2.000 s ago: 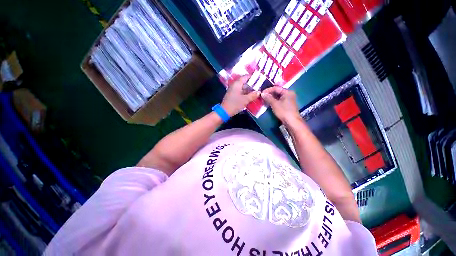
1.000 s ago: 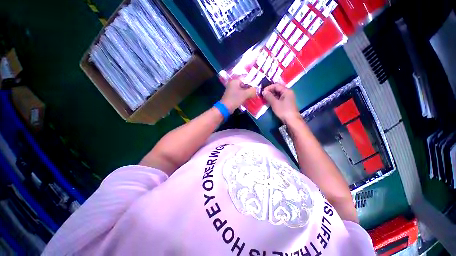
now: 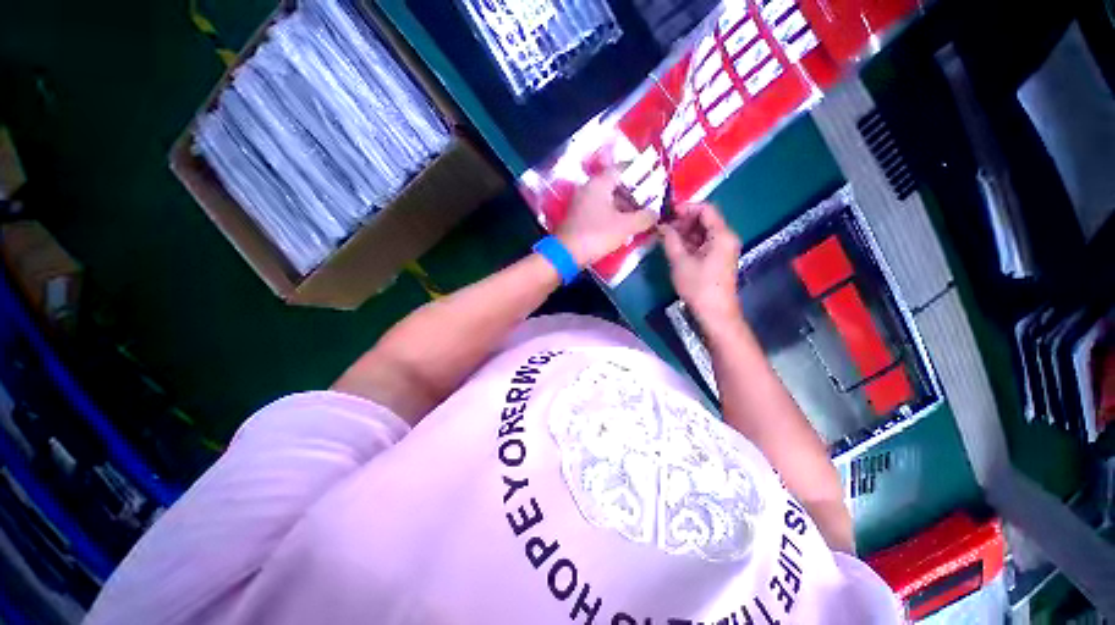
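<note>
My left hand [image 3: 602, 222], with a blue band at the wrist, is at the near end of the red sheet with rows of small white rectangles [image 3: 724, 92]. My right hand [image 3: 702, 244] is beside it, fingertips pinched close to my left fingertips. A small dark piece seems to be between the two hands; it is too small to tell which hand grips it. The laptop bottom cover [image 3: 795, 354] lies inside up on silvery wrap, right of my right forearm, with red patches showing.
An open brown carton [image 3: 385, 226] of upright silvery packs stands at left. A shiny gridded pack [image 3: 538, 43] lies at the top. A black comb-like strip [image 3: 886, 156] is by the grey rail [image 3: 960, 354]. Red bubble bags [image 3: 954, 562] are at lower right.
The view has shifted slightly, so the carton and bench sit further left. My left hand reaches a little further right over the sheet's near end, and my fingertips remain close together.
</note>
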